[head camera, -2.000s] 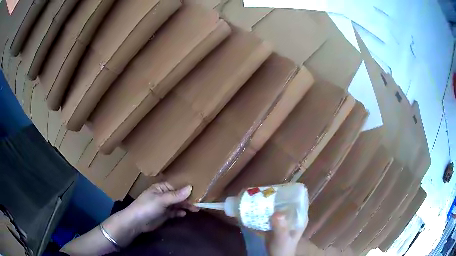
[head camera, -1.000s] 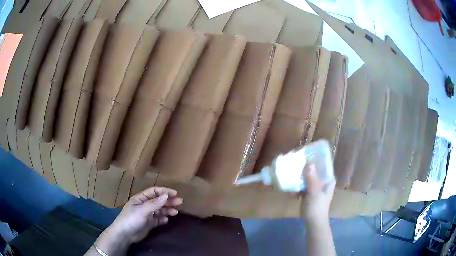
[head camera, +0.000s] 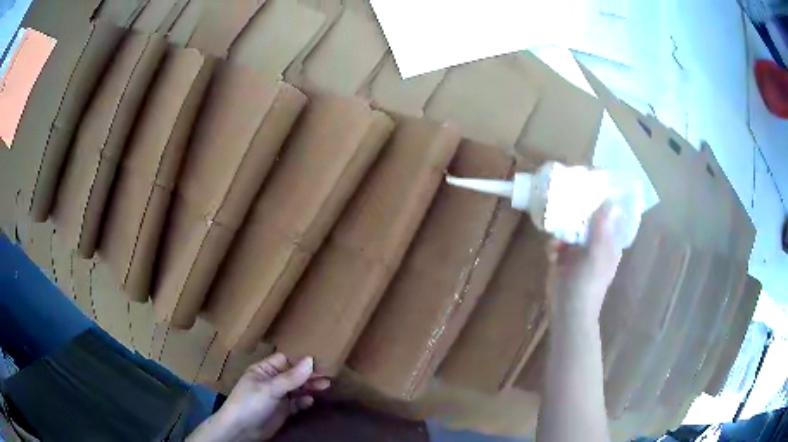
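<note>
Brown cut panels lie fanned like steps across the view, each with a crease across it. My right hand grips the white glue bottle, its thin nozzle pointing left with the tip at the upper end of a panel edge. A shiny glue line runs along the edge strip just right of that panel. My left hand is at the near end of the panels, thumb and fingers close together at the lower corner of one panel; whether it pinches the corner is hard to tell.
An orange ticket lies at the far left. White sheets lie beyond the panels. A brown panel with black patches is at the right. A red item shows at the right rim. Dark material is at the lower left.
My right hand has moved the bottle from the near end of a panel edge up to the far end of the neighbouring one. My left hand has shifted slightly right, to the near panel corner.
</note>
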